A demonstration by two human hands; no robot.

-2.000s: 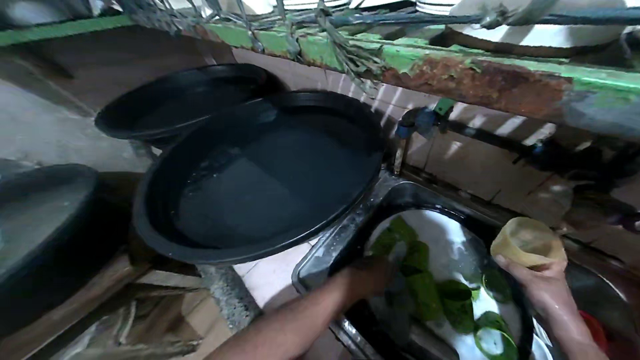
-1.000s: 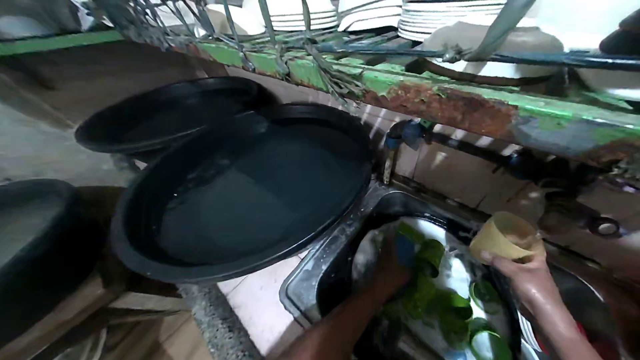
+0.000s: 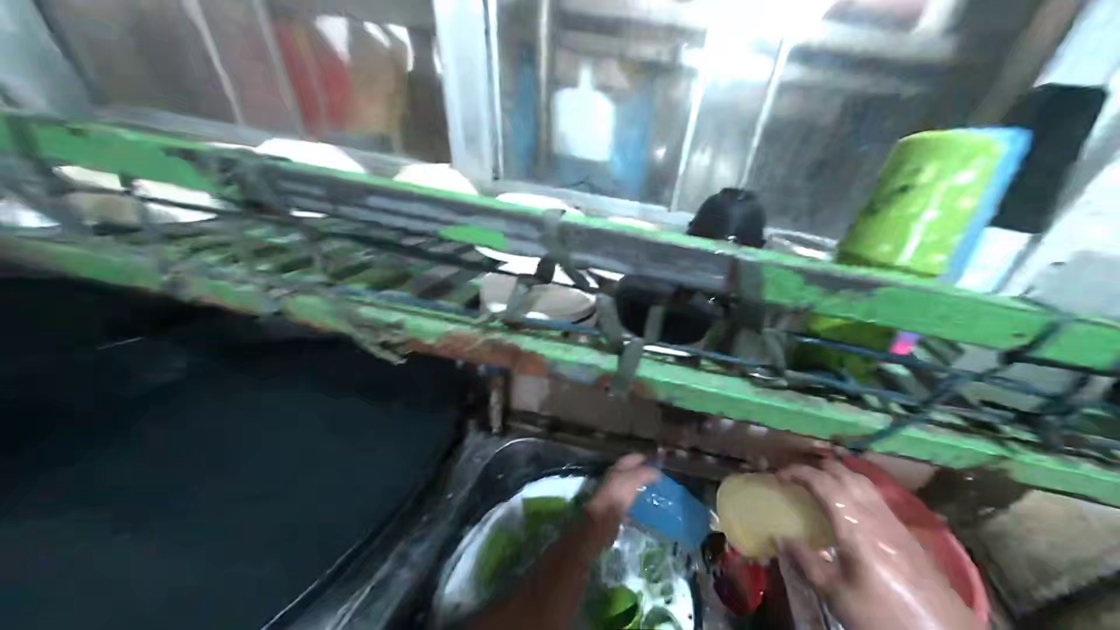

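My left hand (image 3: pixel 619 490) holds a blue cup (image 3: pixel 670 509) over the right side of a basin (image 3: pixel 455 569) set in the metal sink. Suds and several green cups (image 3: pixel 618 605) lie in that basin. To its right, my right hand (image 3: pixel 844 525) grips a yellowish cup (image 3: pixel 770 516), tilted on its side, close to the blue one but apart from it. Below the yellowish cup is a red item (image 3: pixel 740 581), partly hidden. A red basin (image 3: pixel 941 542) stands behind my right hand.
A green, rust-marked rack (image 3: pixel 700 394) crosses above the sink, holding bowls (image 3: pixel 538 297) and a tall green container (image 3: pixel 919 201). A large dark tub (image 3: pixel 219 472) of water fills the left. A glass window stands behind the rack.
My left hand has come up out of the green cups with the blue cup. The yellowish cup, upright earlier, is now tipped over in my right hand. The view has swung up and right.
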